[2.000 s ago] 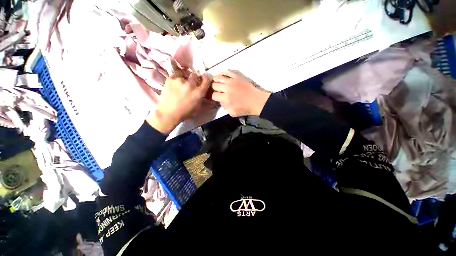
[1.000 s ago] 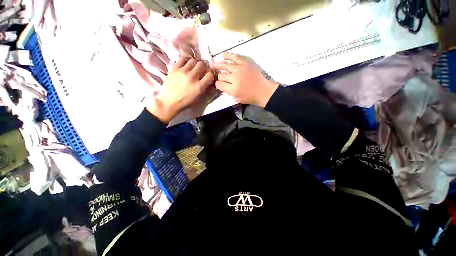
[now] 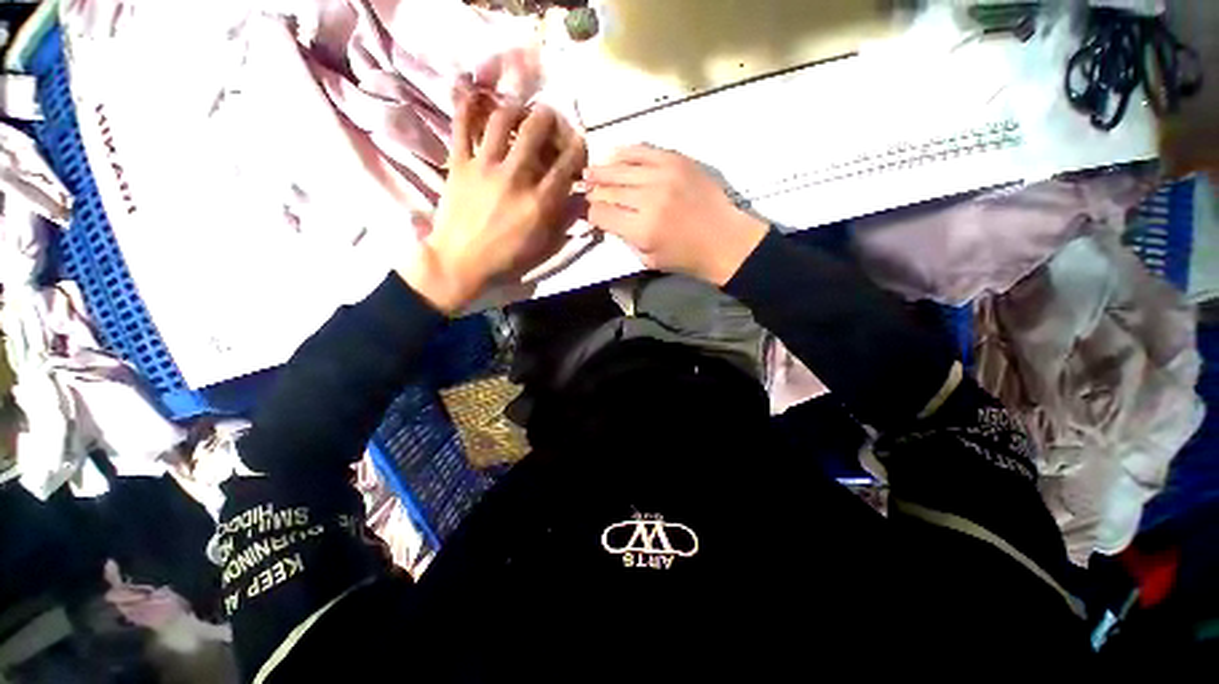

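Note:
A pale pink garment body [image 3: 388,100] lies crumpled on the white machine table [image 3: 856,147], left of the beige bed plate [image 3: 749,34]. My left hand [image 3: 508,187] is on the garment's near right part, fingers bent and pressed into the fabric. My right hand [image 3: 668,207] is beside it, thumb and fingertips pinched together at the garment's edge, close to my left fingers. The fingertips partly hide the fabric between them. The needle area is cut off by the top edge of the picture.
Black looped handles [image 3: 1116,67] lie at the table's right end. A pink-mauve pile [image 3: 1090,361] hangs below the table at right. A blue crate [image 3: 114,274] with whitish-pink cloth beside it stands at left. Another blue crate [image 3: 428,454] is under the table near my left forearm.
The view has shifted, so the machine head has left the top of the picture. My left fingers have spread a little and lie more over the fabric. My right hand still pinches at the edge.

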